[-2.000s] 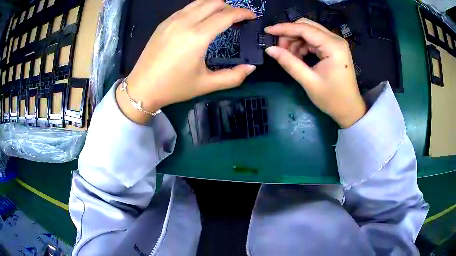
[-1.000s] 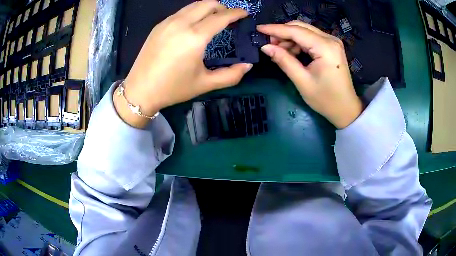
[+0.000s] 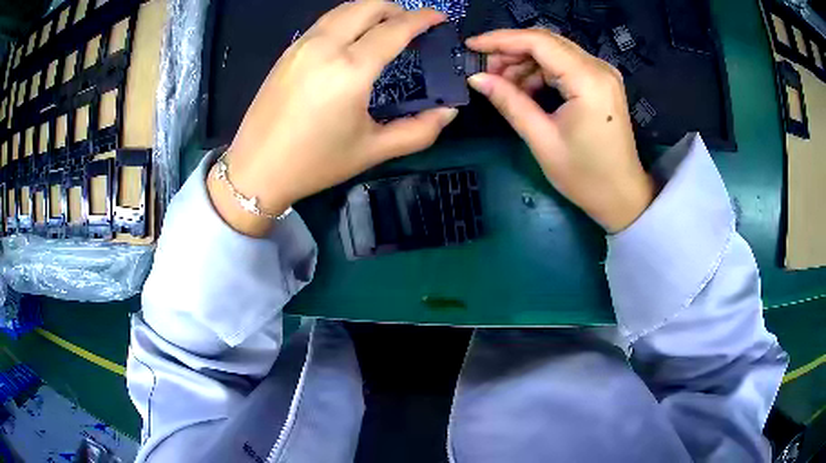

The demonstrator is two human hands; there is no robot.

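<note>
My left hand point(image 3: 331, 104) holds a black plastic frame point(image 3: 444, 72) between thumb and fingers above the black parts tray point(image 3: 263, 81). The pile of metal pins point(image 3: 398, 83) shows through the frame's window. My right hand point(image 3: 566, 108) pinches a small dark slotted piece point(image 3: 473, 62) between thumb and index finger at the frame's right end. The piece touches the frame; how far it is seated cannot be told. A fanned stack of black frames point(image 3: 417, 212) lies on the green bench point(image 3: 543, 271) near my body.
Small slotted pieces point(image 3: 625, 38) lie loose in the tray's right half. The left cardboard sheet point(image 3: 149, 63) bears rows of black frames, with plastic film point(image 3: 81, 267) around it. The right cardboard sheet point(image 3: 806, 199) has a few frames along its far part.
Both hands, with the frame and the small piece, have shifted slightly left and up. The grips look the same. The fanned stack has not visibly moved.
</note>
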